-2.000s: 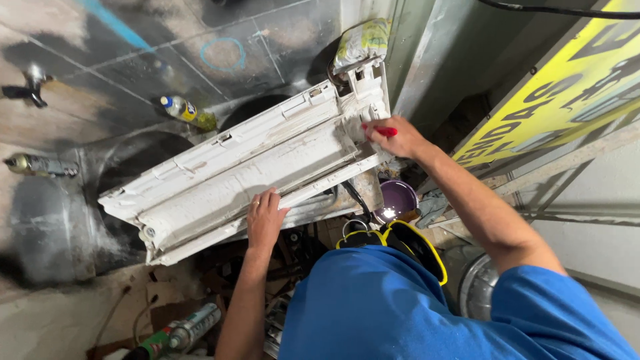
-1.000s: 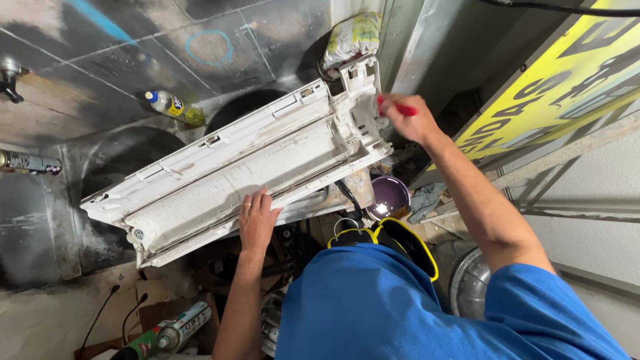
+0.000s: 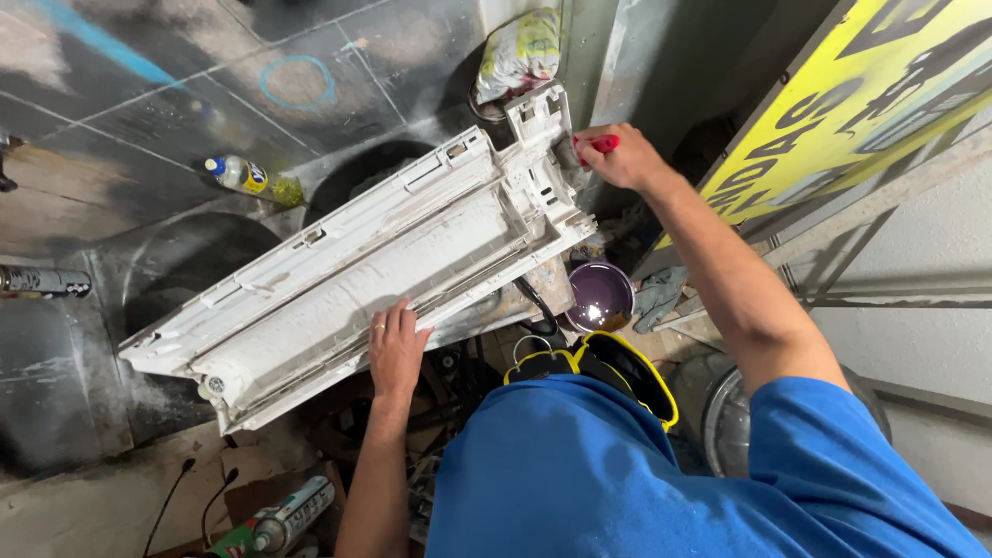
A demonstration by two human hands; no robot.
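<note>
A long white plastic housing [image 3: 372, 256], apparently the rear casing of a wall air conditioner, lies at a slant over the sink area, with brown grime in its grooves. My left hand [image 3: 397, 349] rests on its near long edge, fingers over the rim. In my right hand [image 3: 616, 159] is a red-handled brush [image 3: 601, 144], its bristles against the outer side of the housing's right end; the fingers partly hide it. Below that end stands a purple bowl [image 3: 598, 291] with shiny liquid in it.
Behind the housing are a yellowish bottle [image 3: 246, 177] and a plastic bag [image 3: 523, 58]. A spray can [image 3: 46, 281] lies at far left, another can [image 3: 298, 511] at lower left. A yellow sign [image 3: 845, 101] leans at right. A yellow-edged black pouch [image 3: 628, 372] hangs at my waist.
My right hand with the brush has moved from the inner part of the housing's right end to its outer edge. My left hand stays on the near edge.
</note>
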